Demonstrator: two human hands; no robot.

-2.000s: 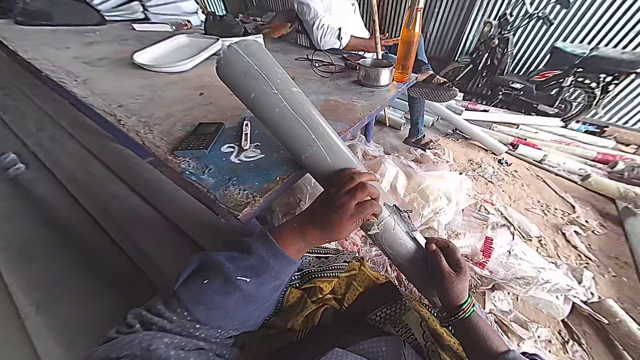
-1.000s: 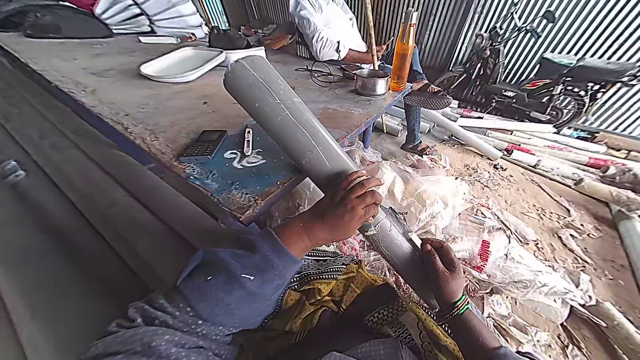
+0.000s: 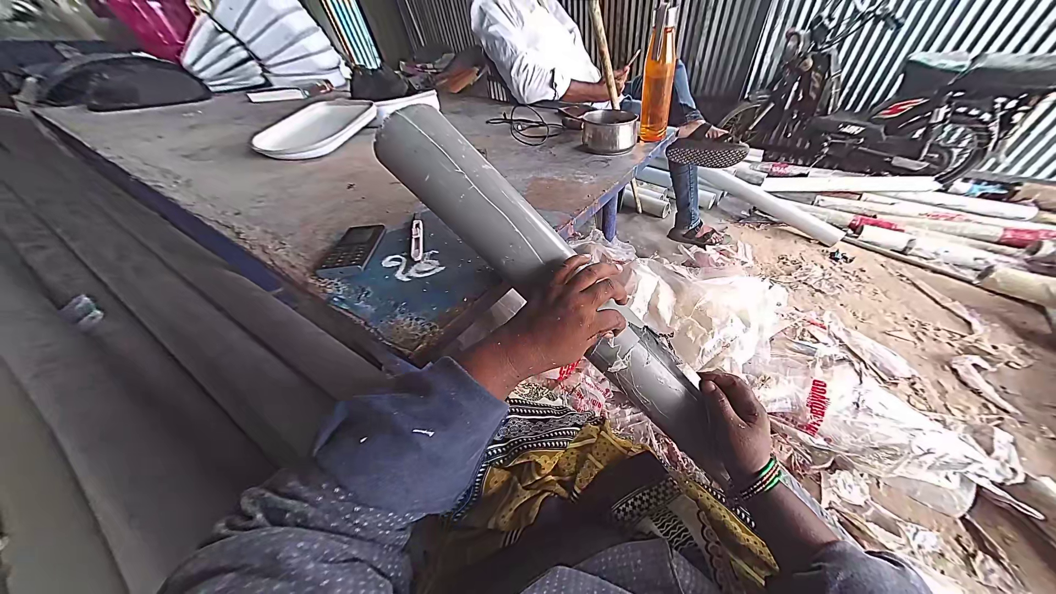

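Observation:
A grey plastic pipe (image 3: 483, 198) slants across the view from the upper left down to my lap, with pale scratches along it. My left hand (image 3: 569, 318) is wrapped over its middle, fingers curled around the far side. Farther down the pipe, my right hand (image 3: 737, 425), with green and dark bangles at the wrist, has its thumb and fingers against the pipe's right side. Between the two hands, ragged shreds of film or plastic (image 3: 652, 351) cling to the pipe. Whether my right hand pinches a shred is too small to tell.
A worn table (image 3: 206, 165) bears a calculator or keypad phone (image 3: 353, 249), a small cutter-like tool (image 3: 417, 239), a white tray (image 3: 313, 130), a steel pot (image 3: 609, 132) and an orange bottle (image 3: 657, 78). A seated person (image 3: 536, 49) is behind. Plastic wrapping (image 3: 874, 421) and several pipes (image 3: 932, 219) lie on the ground.

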